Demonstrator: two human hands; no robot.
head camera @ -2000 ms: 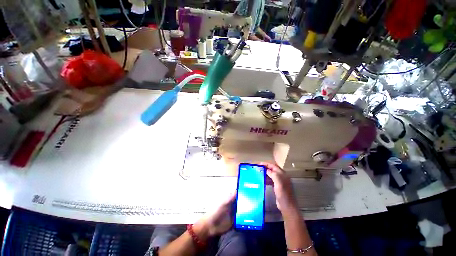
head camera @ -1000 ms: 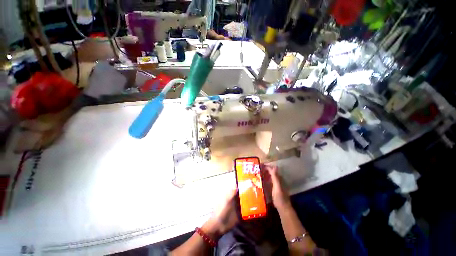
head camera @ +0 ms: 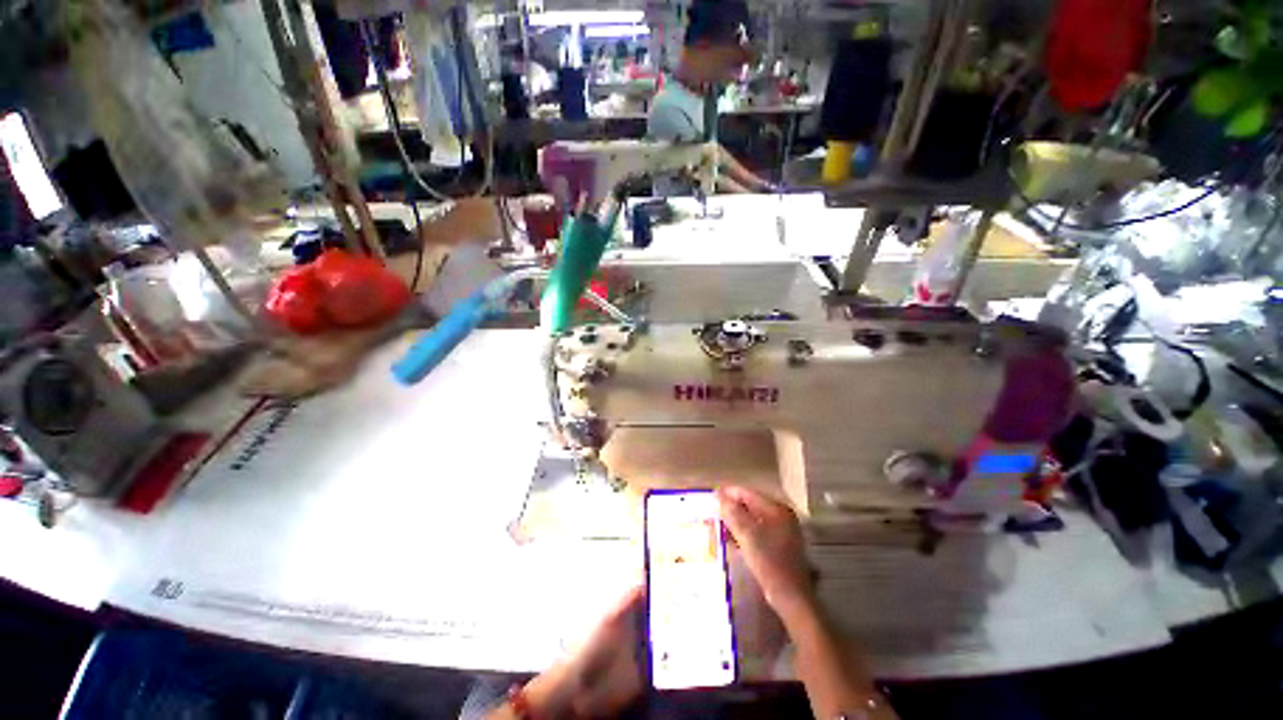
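Note:
A smartphone with a bright, mostly white screen is held upright over the front edge of the sewing table. My left hand grips its lower left side. My right hand is at its upper right edge, with fingertips touching the side near the top. Whether the right hand bears any of the phone's weight is hard to tell. The cream sewing machine marked HIKARI stands just behind the phone. Its needle area is up and left of the phone. No cloth shows under the needle.
A blue lamp paddle and a green tool holder stand at the machine's left end. A red plastic bag lies back left. Dark cloth pieces lie at the right. A person sits at another machine behind.
The view has tilted up and swung about, so the machine and table shift in the picture. The phone screen has gone from blue to orange to mostly white. Both hands stay at the phone.

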